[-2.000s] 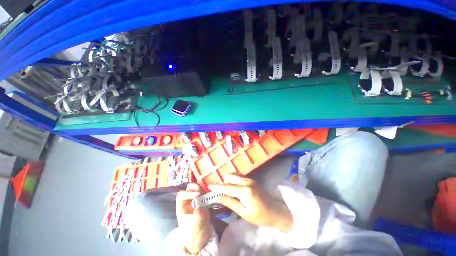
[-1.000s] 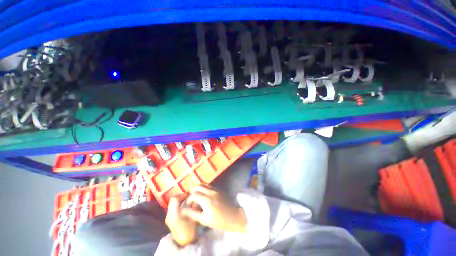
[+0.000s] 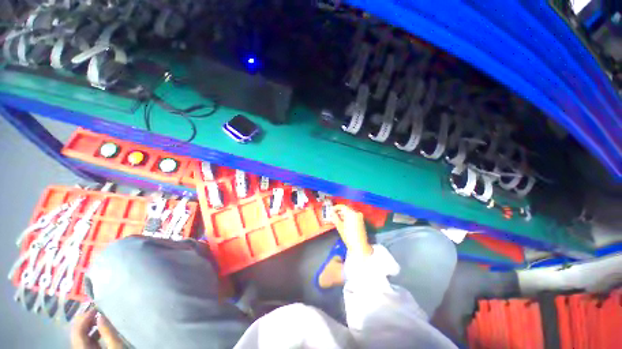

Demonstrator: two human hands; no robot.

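Observation:
My right hand (image 3: 351, 228) is at the right end of the orange-red compartment tray (image 3: 249, 247) by the shelf. Its fingertips are on a pale-strapped smartwatch (image 3: 327, 210) in a pocket there. Other closed watches sit in the tray's back pockets; several front pockets are empty. My left hand (image 3: 87, 330) is at the bottom left, beside my leg and cut off by the frame edge. A small pale piece shows at its fingers; its grip is unclear. The supply tray (image 3: 112, 221) on the floor holds open straps in long rows, ends overhanging.
Above is the green-matted shelf (image 3: 300, 160) with rows of pale-strapped watches, a black box (image 3: 273, 102) with a blue light, a square-faced watch (image 3: 241, 127) and a cable loop (image 3: 170, 123). Lit round watches (image 3: 136, 158) are under its edge. Stacked orange-red trays (image 3: 508, 324) stand at lower right.
My hands have parted. The right moved to the compartment tray's right end, where a watch now sits at its fingers; the left moved down beside the supply tray. The view has tilted.

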